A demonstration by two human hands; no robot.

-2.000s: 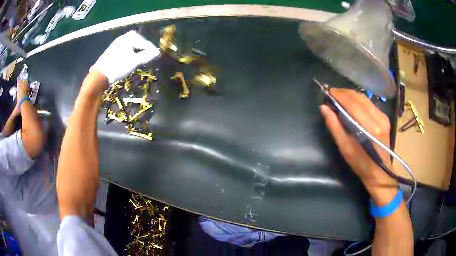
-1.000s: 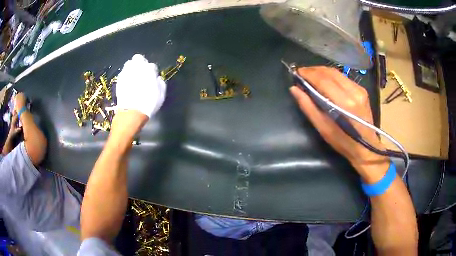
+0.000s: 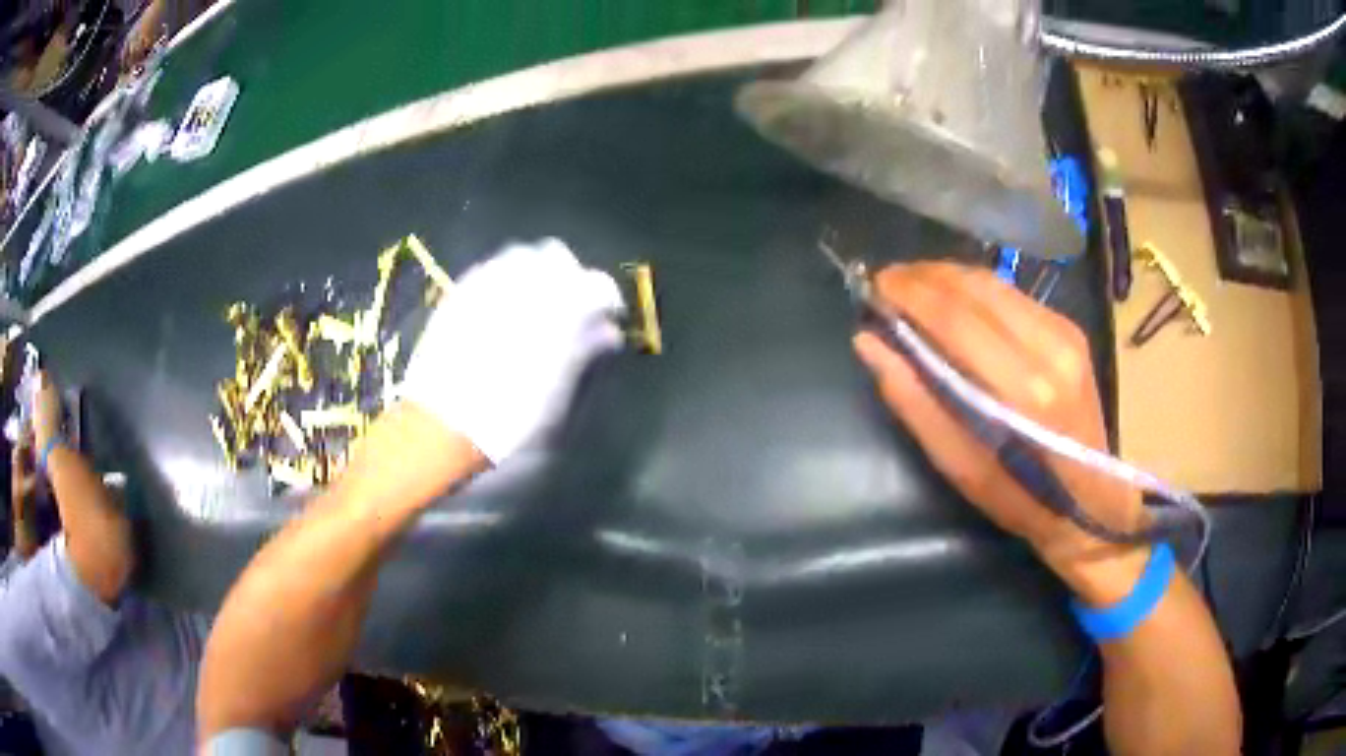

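My left hand (image 3: 517, 347), in a white glove, is at the middle left of the mat. Its fingertips are closed at the left side of a brass contact strip (image 3: 647, 307), which stands out upright in view; the fingers hide part of it. My bare right hand (image 3: 992, 377) holds a soldering iron (image 3: 945, 377) like a pen, its tip pointing up and left, apart from the strip. A loose pile of brass contact strips (image 3: 288, 384) lies left of my left hand, partly behind the glove and wrist.
A translucent fume hood (image 3: 923, 126) stands above my right hand, with blue components (image 3: 1067, 192) beside it. A cardboard tray (image 3: 1210, 421) at right holds a brass piece and dark tools. A green conveyor (image 3: 340, 89) runs behind the pale rail (image 3: 487, 104). Another person's arm (image 3: 81, 510) is at far left.
My left hand has moved right from the pile to the separate brass strip, which has turned from lying crosswise to upright in view. My right hand still holds the iron. The view has shifted slightly.
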